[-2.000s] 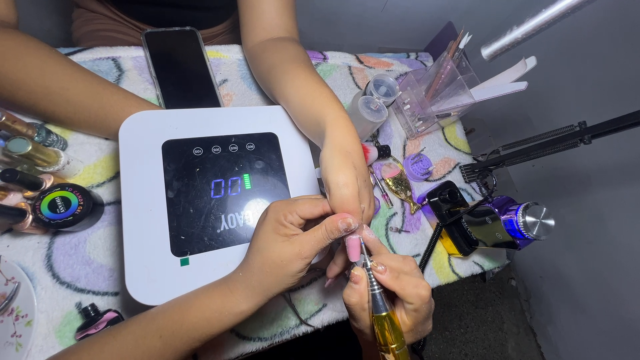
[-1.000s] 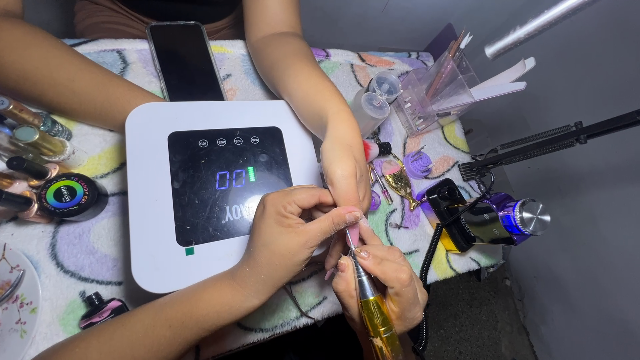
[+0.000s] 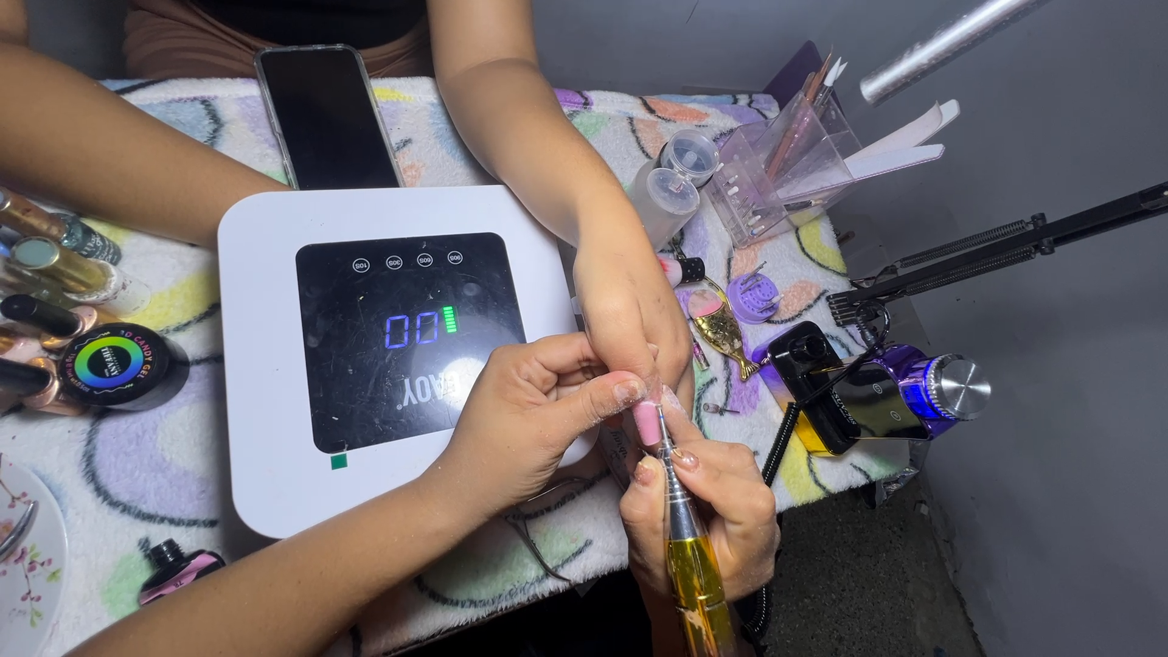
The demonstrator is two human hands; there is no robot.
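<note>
My left hand pinches a finger of another person's hand, just right of the white nail lamp. The held finger has a long pink nail. Below it, my right hand grips the gold and silver handpiece of an electric nail drill, which is tilted with its tip at the side of the pink nail, close to the cuticle. The tip's exact contact cannot be told. A coiled black cord runs beside my right hand towards the drill's control unit.
Nail polish bottles and a gel jar stand at the left, near a floral plate. A smartphone lies behind the lamp. At the right are a clear organizer with nail files, plastic bottles and a black lamp arm.
The drill handpiece in my right hand has changed its angle slightly over the last two seconds. My left hand has kept its hold on the other person's finger.
</note>
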